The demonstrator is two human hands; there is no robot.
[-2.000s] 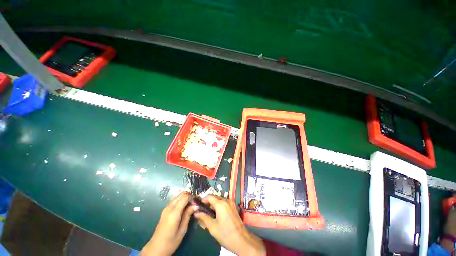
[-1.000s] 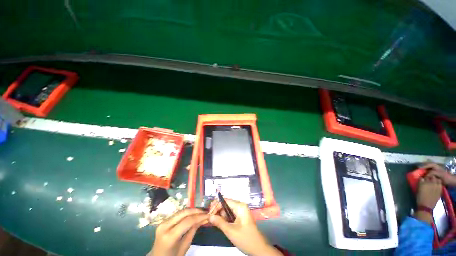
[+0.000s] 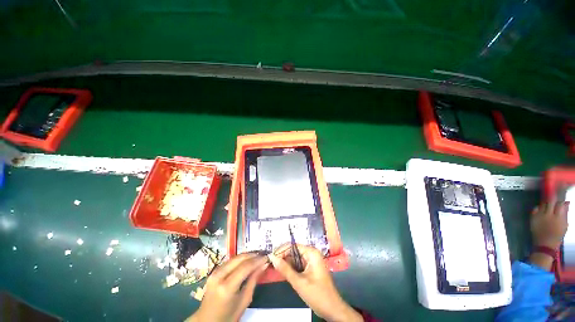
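The open tablet (image 3: 285,183) lies in a red-orange foam tray (image 3: 335,242) in front of me, its circuit board (image 3: 284,233) at the near end. My right hand (image 3: 309,280) holds dark tweezers (image 3: 296,249), tips pointing up over the board. My left hand (image 3: 230,286) meets it at the fingertips, over the tray's near edge. A tiny dark piece (image 3: 267,255) shows between the fingertips; the left fingers pinch it. What it is cannot be told.
A red bin (image 3: 140,204) of pale pieces stands left, with dark parts (image 3: 188,249) and scraps (image 3: 194,267) below. A white sheet (image 3: 275,315) lies at the near edge. A white tray (image 3: 419,251) stands right, beside another person's hand (image 3: 548,225). Other trays lie on the belt.
My hands have moved from beside the red bin to the tray's near edge. The tweezers now show upright in my right hand. The camera view has shifted.
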